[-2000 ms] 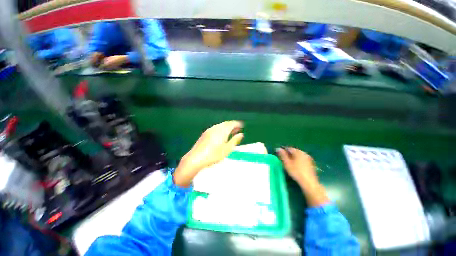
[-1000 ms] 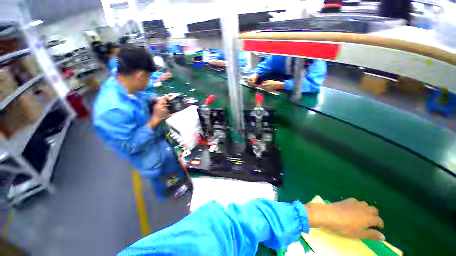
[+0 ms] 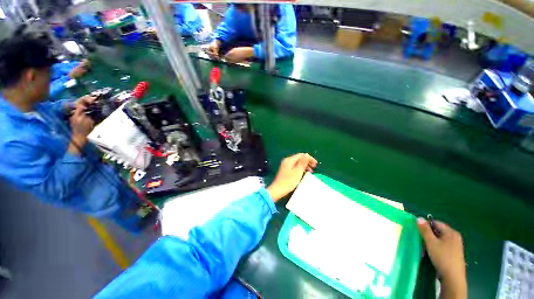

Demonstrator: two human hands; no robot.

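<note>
A green-rimmed tray (image 3: 412, 257) lies in front of me, with bright white pieces (image 3: 328, 257) in its lower part. A pale cream-white sheet (image 3: 351, 219) lies over its upper part, and another sheet edge shows behind the far rim. My left hand (image 3: 293, 175) is at the sheet's upper left corner, fingertips on its edge; the grip is partly hidden. My right hand (image 3: 443, 242) is at the tray's right rim and holds a thin dark tool (image 3: 433, 225), perhaps tweezers.
A black fixture (image 3: 205, 166) with red-tipped clamps stands at the left, beside a white box (image 3: 122, 137). A white oblong stack (image 3: 214, 204) lies before it. A pocketed tray (image 3: 518, 271) is cut off at right. A person in blue is at left.
The view has swung left and then partly back right. My left hand has gone from lying flat over a yellowish sheet to the sheet's upper left corner. My right hand is in view again.
</note>
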